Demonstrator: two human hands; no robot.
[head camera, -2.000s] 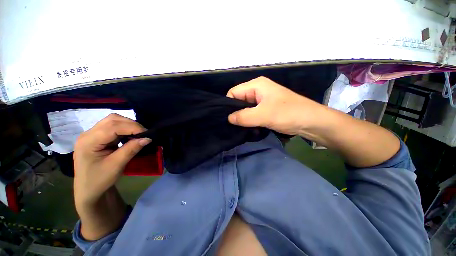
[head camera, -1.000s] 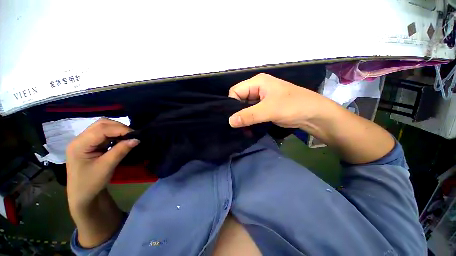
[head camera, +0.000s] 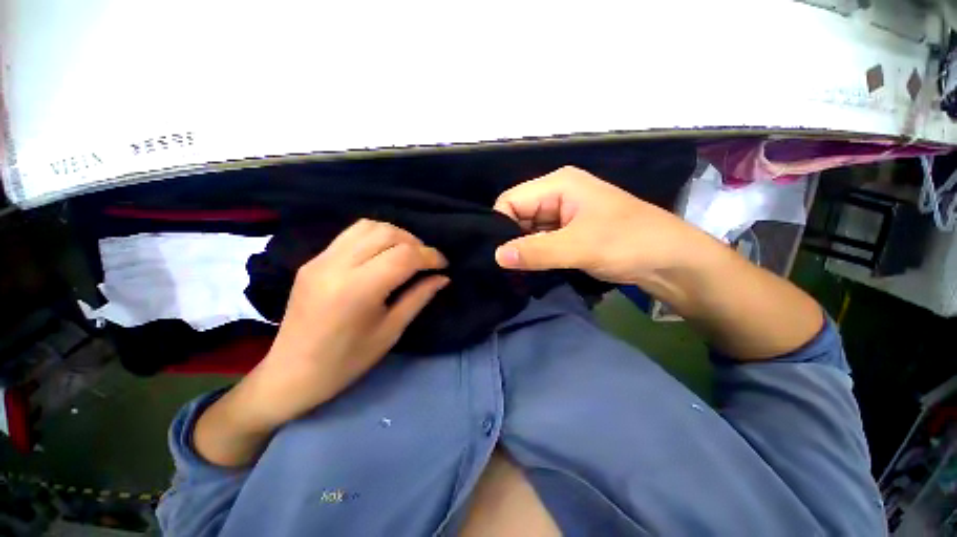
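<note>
A black garment lies bunched over my lap below the table's front edge. My right hand pinches its upper edge between thumb and fingers, right of the middle. My left hand is over the garment's left part, its thumb and fingertips close together near the middle, pointing towards my right hand. Black fabric shows between these fingertips, but whether they grip it cannot be told. No tool can be made out in either hand.
A long white table spans the top. A crumpled white sheet lies on dark material at left, with red strips below. Pink fabric hangs at the right table edge, above white scraps. A dark stool-like frame stands far right.
My left hand has moved right, from the garment's stretched left end to near the middle. The garment is now more bunched, and more of the white sheet shows. My right hand keeps its pinch, almost in place.
</note>
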